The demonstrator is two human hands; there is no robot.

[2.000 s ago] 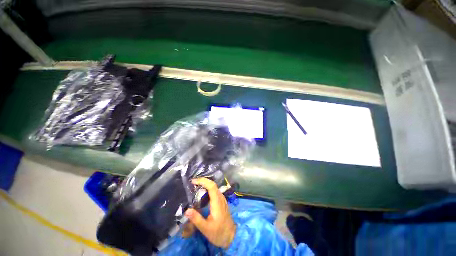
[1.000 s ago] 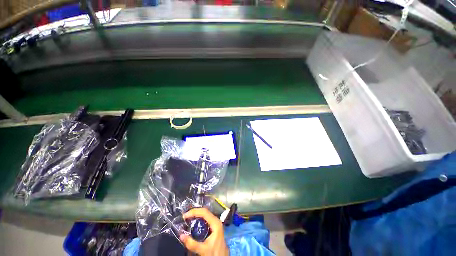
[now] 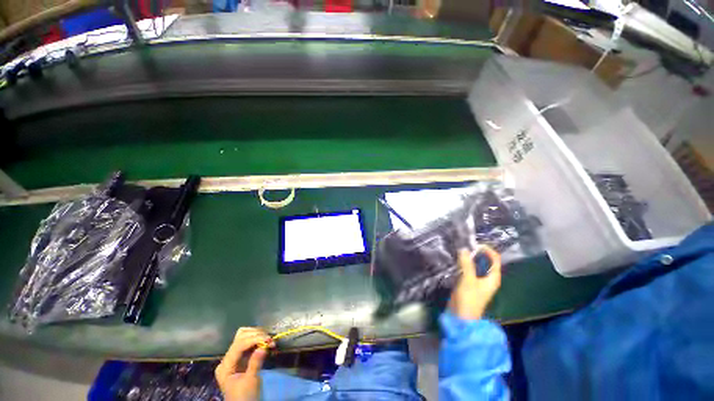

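Note:
My right hand (image 3: 474, 286) holds a black button panel in a clear plastic bag (image 3: 438, 251) by its round knob, over the record sheet (image 3: 423, 205); the panel is somewhat blurred. My left hand (image 3: 244, 362) pinches the end of the yellow test wires (image 3: 309, 329) at the bench's front edge. A white and black connector (image 3: 347, 348) is at the wires' other end. The tablet (image 3: 323, 240) lies flat with a bright white screen.
Bagged button panels (image 3: 86, 254) lie on the left of the bench. A cream ring (image 3: 277, 196) lies near the pale rail (image 3: 344, 179). A white tote (image 3: 567, 200) with bagged panels stands right. A blue crate (image 3: 109, 381) is below the edge. A person's blue sleeve (image 3: 618, 321) is at right.
My right hand has carried the bagged panel from in front of the tablet to the right, over the sheet. My left hand has come into view holding the yellow wires. The tablet is uncovered.

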